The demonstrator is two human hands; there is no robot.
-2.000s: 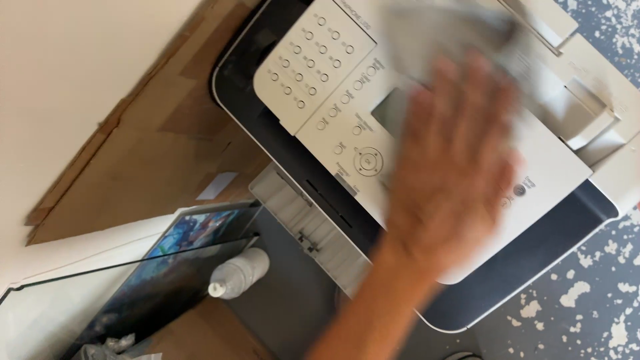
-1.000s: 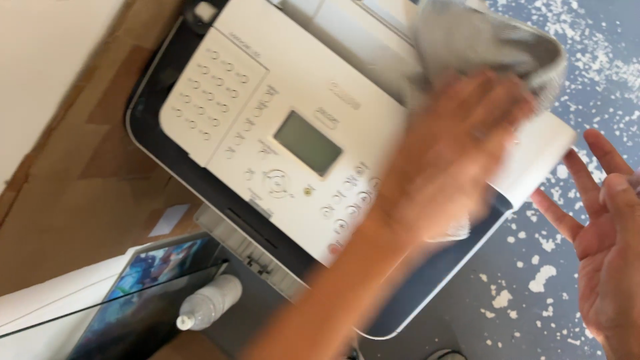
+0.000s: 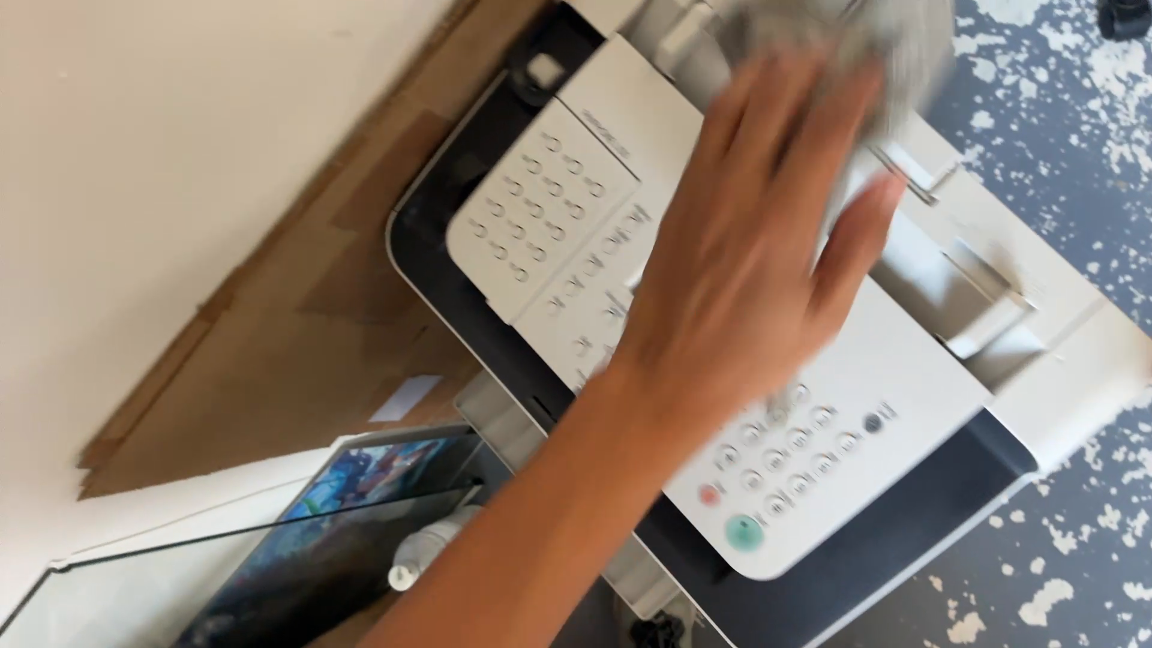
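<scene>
A white and black multifunction printer (image 3: 909, 378) with a button panel stands tilted across the view. My left hand (image 3: 747, 243) reaches over its panel from the bottom, or so it looks; which hand it is rests on the thumb at its right side. Its fingers press on a blurred grey cloth (image 3: 900, 54) at the printer's top, over the paper guides. The palm hides the display and some buttons. A green button (image 3: 744, 533) and a red button (image 3: 710, 494) show below the wrist. My other hand is out of view.
Brown cardboard (image 3: 333, 297) leans by the pale wall at left. A glass pane (image 3: 135, 576), a colourful picture (image 3: 369, 468) and a white bottle (image 3: 427, 549) stand below it. The blue-grey floor (image 3: 1080, 162) has pale flakes.
The hand with the cloth has moved from the printer's right end back toward its upper middle. The other open hand, seen at the right one second ago, has left view.
</scene>
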